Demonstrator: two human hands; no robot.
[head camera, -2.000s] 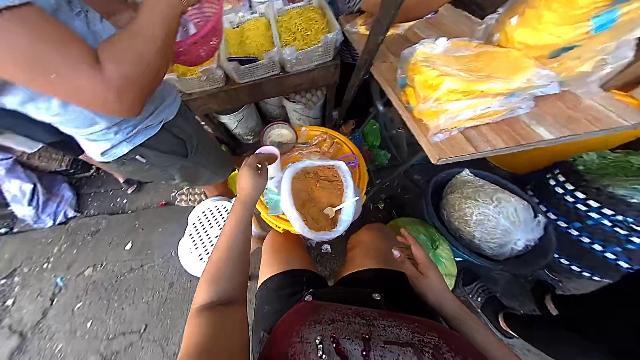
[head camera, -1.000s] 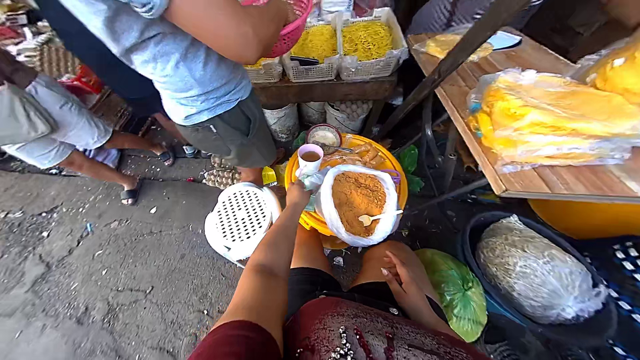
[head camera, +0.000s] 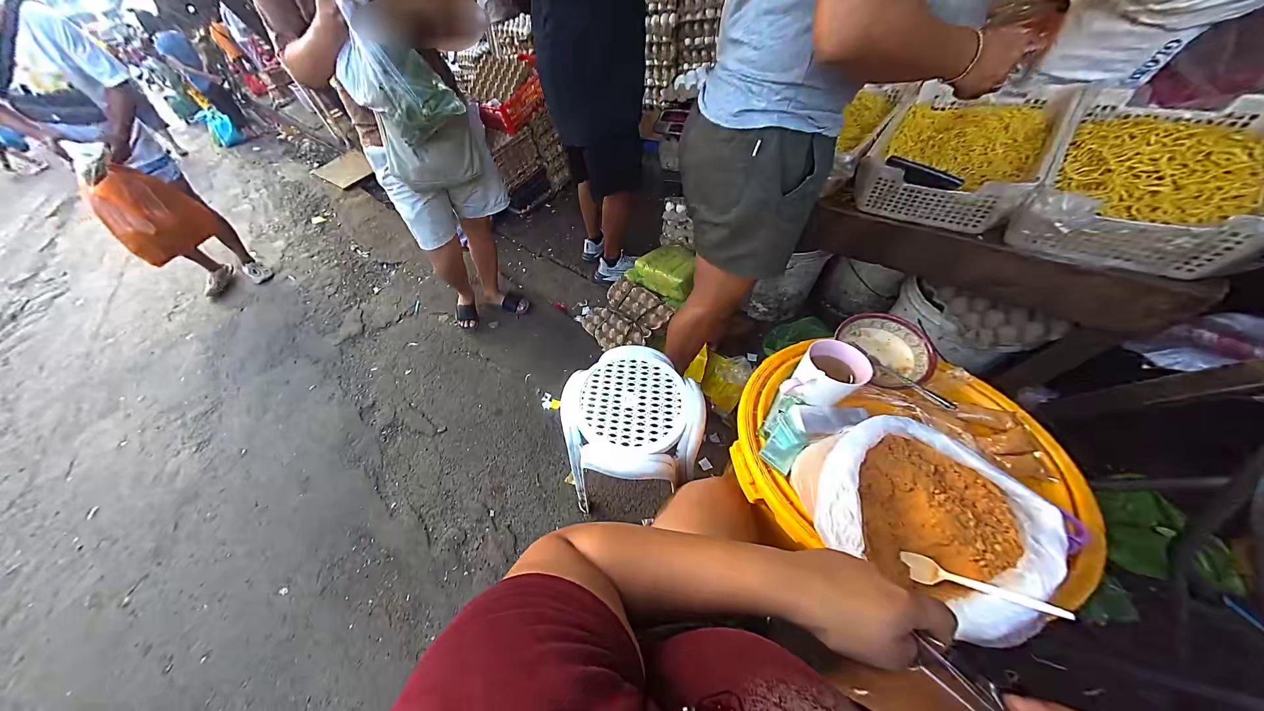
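My left hand (head camera: 879, 614) is closed on a thin metal utensil (head camera: 953, 676), perhaps tongs, just below a white plastic bag (head camera: 839, 504) of brown crumbly powder (head camera: 938, 509). Only a fingertip of my right hand (head camera: 1032, 703) shows at the bottom edge; the rest is out of view. A pale plastic spoon or fork (head camera: 987, 588) lies across the powder and bag rim. The bag rests on a round yellow tub (head camera: 755, 464). Beside it are a pinkish-white cup (head camera: 828, 380) of dark liquid, a teal packet (head camera: 785, 434) and a red-rimmed bowl (head camera: 894, 346) with pale contents.
A white plastic stool (head camera: 632, 410) stands left of the tub. A person in grey shorts (head camera: 755, 188) is close behind it. Noodle-filled baskets (head camera: 948, 207) sit on a wooden bench (head camera: 1007, 262) at the right. Egg trays (head camera: 627, 311) lie on the ground; other people stand further left.
My left hand has let go of the cup, which now stands among the things on the tub, and has moved down to the metal utensil. The view has swung left.
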